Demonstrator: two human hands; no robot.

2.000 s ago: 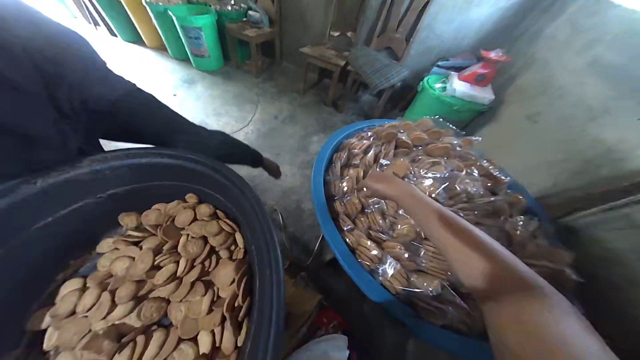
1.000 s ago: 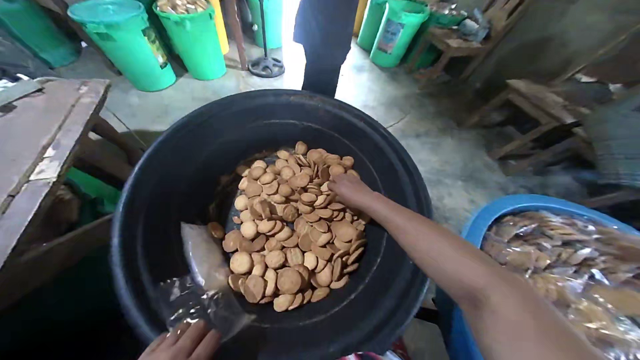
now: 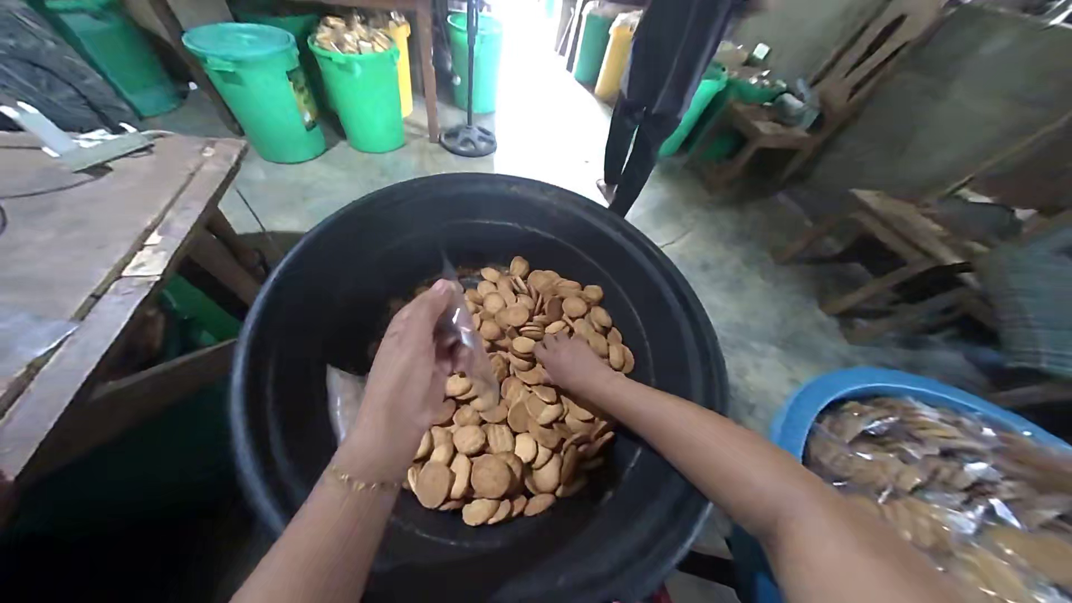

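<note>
A large black plastic tub point(image 3: 276, 335) stands below me with a heap of round brown biscuits point(image 3: 490, 476) in it. My left hand point(image 3: 414, 360) holds a clear plastic bag point(image 3: 471, 347) upright over the left part of the heap. My right hand point(image 3: 574, 362) reaches down into the biscuits right of the bag, its fingertips among them; how much it grips is hidden. More clear plastic point(image 3: 343, 398) lies against the tub's inner left side, behind my left wrist.
A blue tub point(image 3: 863, 381) of bagged biscuits stands at the right. A wooden table point(image 3: 75, 243) is at the left. Green bins point(image 3: 360, 96), a stand with a round base point(image 3: 469, 141) and a standing person point(image 3: 662, 92) are beyond. Wooden chairs point(image 3: 904, 243) stand right.
The view has swung left from the blue tub to the black one. My left hand has risen from the black tub's near left edge, now with a bag; my right hand stays at the biscuits.
</note>
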